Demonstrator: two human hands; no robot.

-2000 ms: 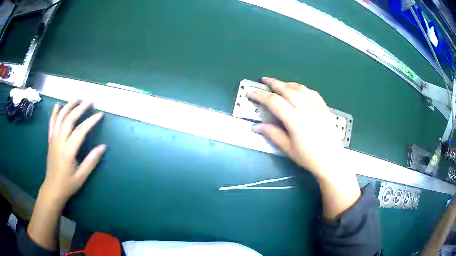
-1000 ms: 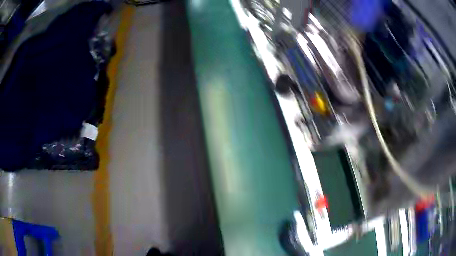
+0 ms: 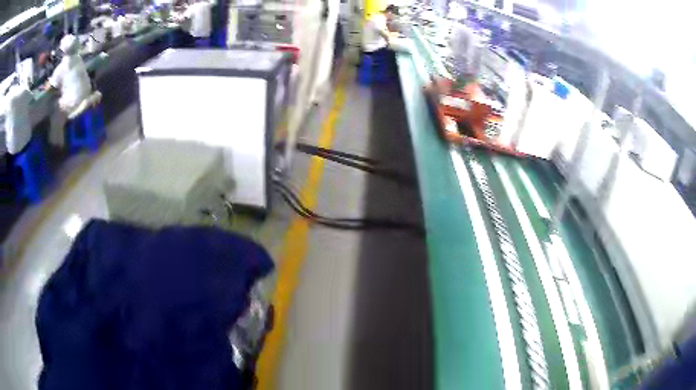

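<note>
Neither of my hands is in the picture. The long green bench (image 3: 450,266) runs away from me right of centre, with white-silver rails (image 3: 486,263) along it. A row of many small metallic pieces (image 3: 513,282) lies between the rails; they are too blurred to name. An orange-red machine frame (image 3: 475,114) stands over the bench farther off. A dark blue cloth (image 3: 145,305) is draped over something at the lower left.
A white cabinet with a grey top (image 3: 206,114) and a pale box (image 3: 164,183) stand left of the aisle. Black cables (image 3: 343,222) cross the yellow floor line (image 3: 294,251). People in white (image 3: 72,80) sit on blue stools (image 3: 84,129) at far left; another person (image 3: 374,34) sits ahead.
The view has swung from my hands, the perforated plate and tweezers at the bench to the aisle and far bench. Both hands have left the picture. The dark blue cloth now shows lower.
</note>
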